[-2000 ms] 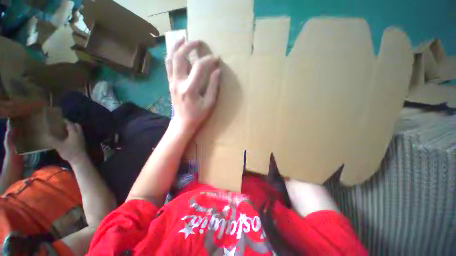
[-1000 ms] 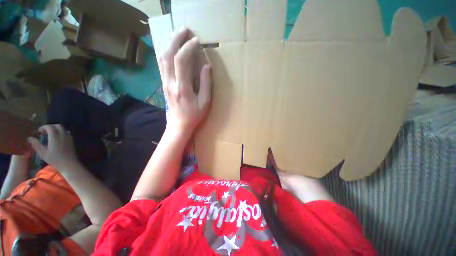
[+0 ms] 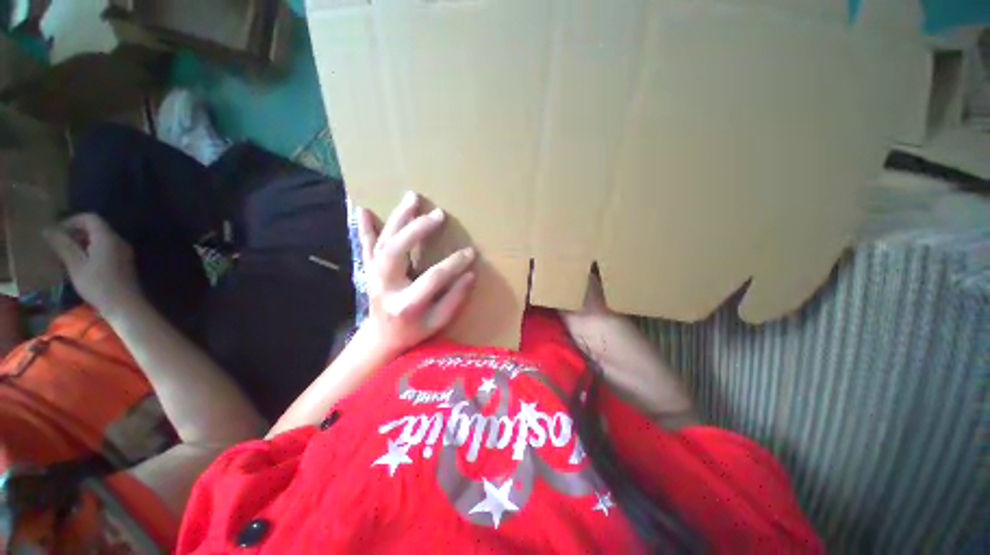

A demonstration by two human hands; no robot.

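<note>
A large flat tan box blank (image 3: 695,152) lies in front of my chest and reaches the top edge of the picture. Its near edge has notches and rounded flaps. My left hand (image 3: 418,276) rests on top of its near left part, fingers spread, pressing on the cardboard near a flap. My right forearm goes under the near edge of the blank. My right hand is hidden beneath the cardboard, so its grip does not show.
A tall stack of blanks (image 3: 868,369) stands at my right. A folded box (image 3: 942,92) lies at the upper right. Another person's arm (image 3: 174,358) and dark-trousered legs are at my left. Cardboard pieces (image 3: 81,87) lie at the upper left.
The blank has come lower and nearer my chest in view. My left hand has moved from its upper left part down to the near left flap. The right hand stays hidden underneath.
</note>
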